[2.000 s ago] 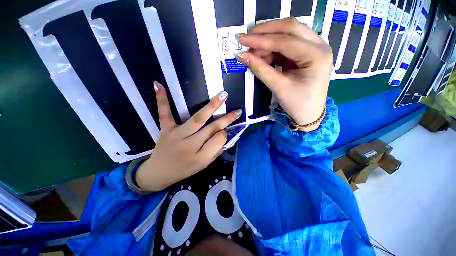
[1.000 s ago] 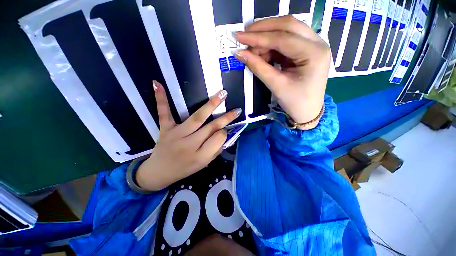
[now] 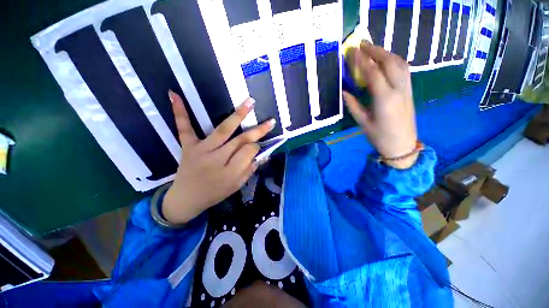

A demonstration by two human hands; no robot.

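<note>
Long black die-cut pieces [image 3: 120, 90] lie on a white backing sheet [image 3: 99, 123] in front of me. Labels with blue bands [image 3: 292, 51] cross the three black strips at the right part of the sheet. My left hand [image 3: 210, 162] lies flat on the sheet with spread fingers; a folded white label sheet [image 3: 269, 149] sticks out beside its fingers, and how it is held is hidden. My right hand [image 3: 385, 90] is at the sheet's right edge, blurred, with its fingers around a yellow-and-white pad [image 3: 356, 60].
A finished sheet [image 3: 415, 36] and a narrow label sheet [image 3: 481, 42] lie to the right, with black panels [image 3: 511, 54] beyond. A yellow-and-white piece [image 3: 5, 151] lies at far left. A sheet stack [image 3: 24, 252] is lower left. Cardboard boxes [image 3: 466, 180] stand on the floor.
My right hand has let go of the label and moved right, and now holds the yellow-and-white pad. The labels on the strips are uncovered. The view has shifted slightly; my left hand stays on the sheet.
</note>
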